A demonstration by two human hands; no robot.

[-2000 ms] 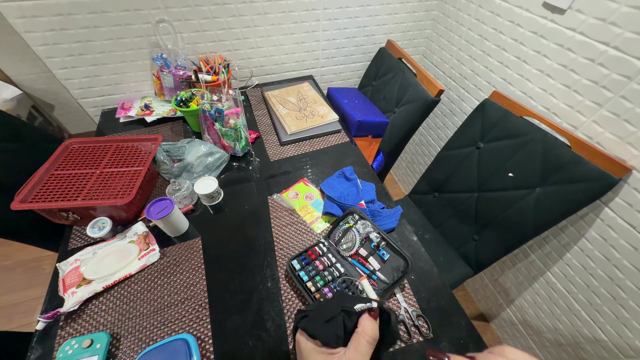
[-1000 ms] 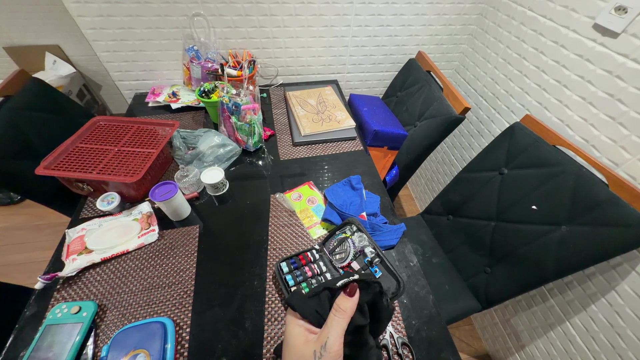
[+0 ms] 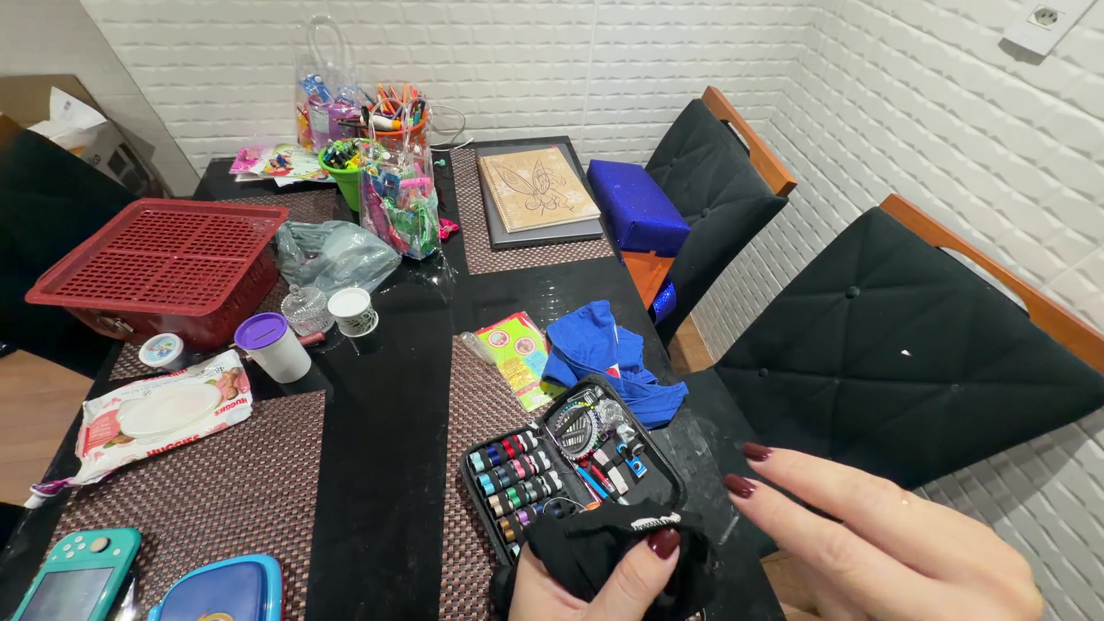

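Note:
At the bottom centre my left hand (image 3: 604, 582) grips a bunched black cloth (image 3: 573, 543) with white stitching at its upper edge, the thumb pressed on top. To its right my right hand (image 3: 871, 535) is raised, its fingers pointing left toward the cloth without touching it; no needle or thread can be made out in it. Just beyond the cloth lies an unzipped black sewing kit (image 3: 673, 483) with rows of thread spools (image 3: 517, 473) and a round pin wheel (image 3: 576, 433). The cloth hides its near part.
Behind the kit are a blue cloth (image 3: 595, 345) and a yellow-green packet (image 3: 522, 358). Leftward stand a purple-lidded container (image 3: 280, 354), a wipes pack (image 3: 168, 410) and a red basket (image 3: 164, 259). A handheld game console (image 3: 78, 578) lies near left; a black chair (image 3: 897, 345) stands right.
My right hand has come into view beside the cloth; one second ago it was not visible. The scissors seen by the kit earlier are now hidden. My left hand keeps hold of the cloth.

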